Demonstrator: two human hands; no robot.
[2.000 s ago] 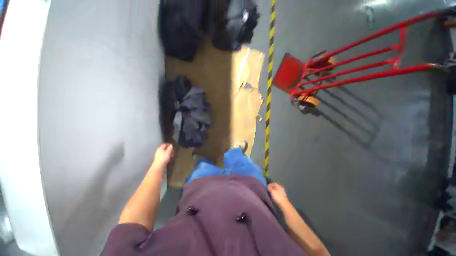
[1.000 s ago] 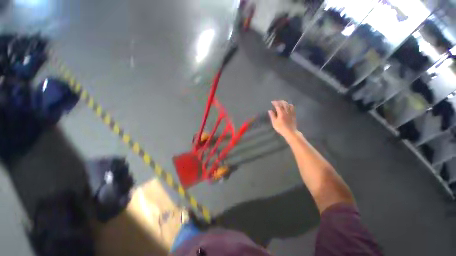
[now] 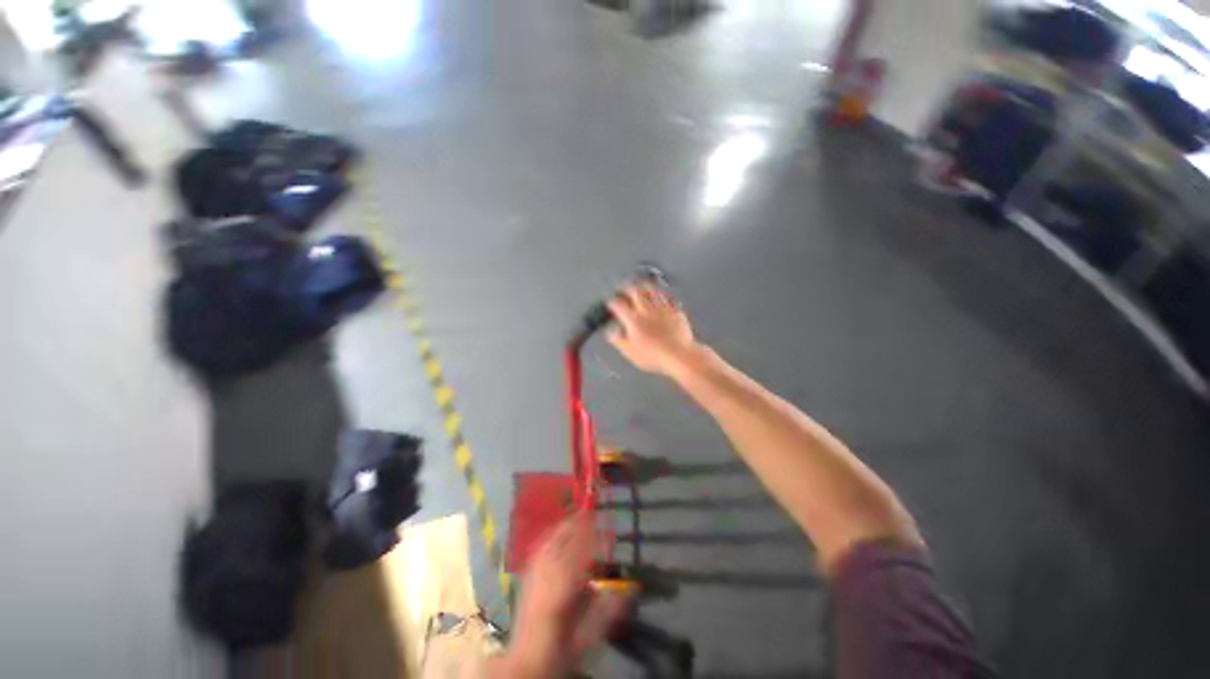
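Observation:
The red hand truck [image 3: 584, 438] stands in front of me, with its red toe plate [image 3: 540, 515] on the floor and pointing left. My right hand [image 3: 650, 326] is on its far black grip, with the fingers over it. My left hand [image 3: 560, 597] is low in the picture, blurred, over the near side of the red frame. Its fingers look spread and it holds nothing that I can see. Part of another black grip shows below and right of it.
Dark fabric bundles [image 3: 232, 299] lie at the left, with more dark bundles [image 3: 376, 497] nearer me by a cardboard sheet [image 3: 435, 564]. Yellow-black tape [image 3: 445, 398] runs between them and the truck. A long pale surface [image 3: 93, 438] is at far left. Loaded shelves [image 3: 1008, 133] stand at right.
My view has turned rightward, then partly back. My right hand has gone from free in the air to the truck's far grip. My left hand has come into view over the truck.

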